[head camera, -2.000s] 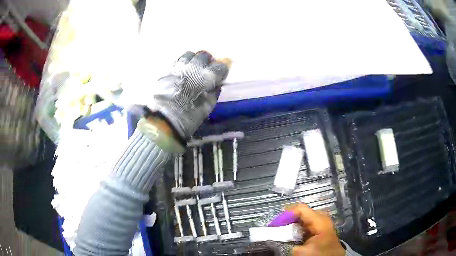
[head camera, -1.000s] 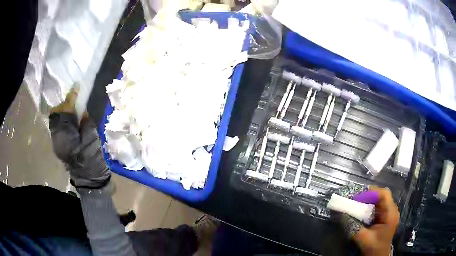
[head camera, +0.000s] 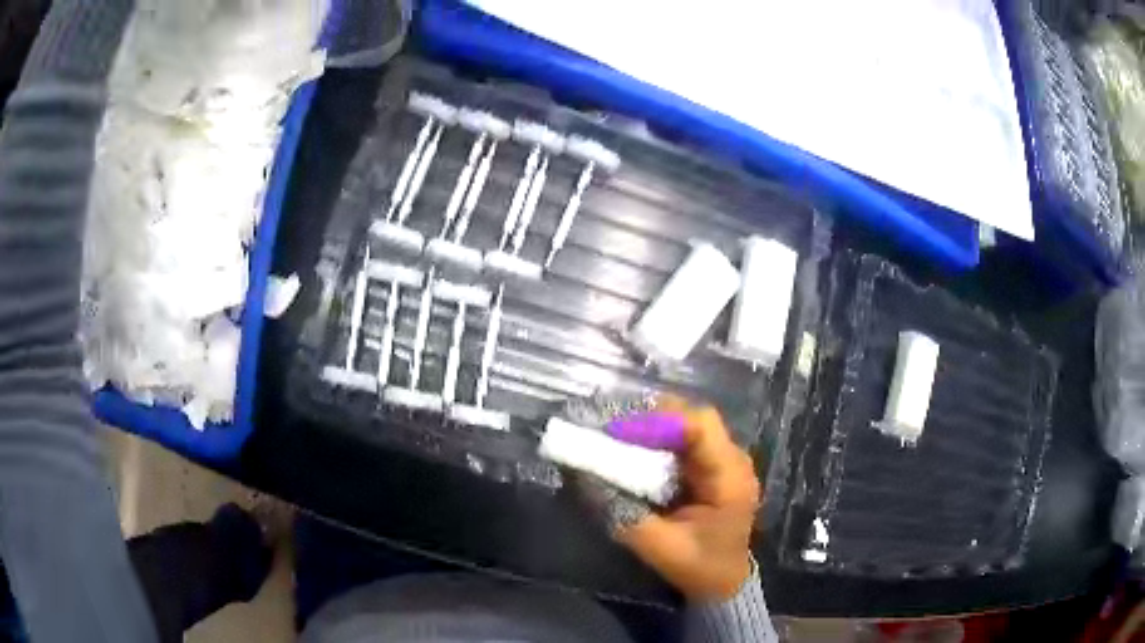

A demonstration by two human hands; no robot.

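Note:
My right hand (head camera: pixel 697 502) holds a white block (head camera: pixel 609 461) over the front edge of the larger clear ribbed tray (head camera: pixel 565 339); a purple finger cot covers one digit. Two more white blocks (head camera: pixel 687 302) lie side by side at the right of this tray. Silvery rod parts (head camera: pixel 468 189) with wide pale ends lie in two rows at its left. The smaller tray (head camera: pixel 967 440) holds one white block (head camera: pixel 913 387). My left hand is out of the picture; only its grey sleeve shows at the left edge.
A blue bin (head camera: pixel 258 239) heaped with white slips (head camera: pixel 188 189) is at the left. A large white sheet (head camera: pixel 804 88) lies over a blue tray (head camera: pixel 703 132) at the back. Stacked blue trays (head camera: pixel 1067 151) and clear plastic bags (head camera: pixel 1120 377) are at the right edge.
My view has swung back right. The sheet my left hand held at the far left is out of view, and that hand has left the picture. My right hand still holds the block.

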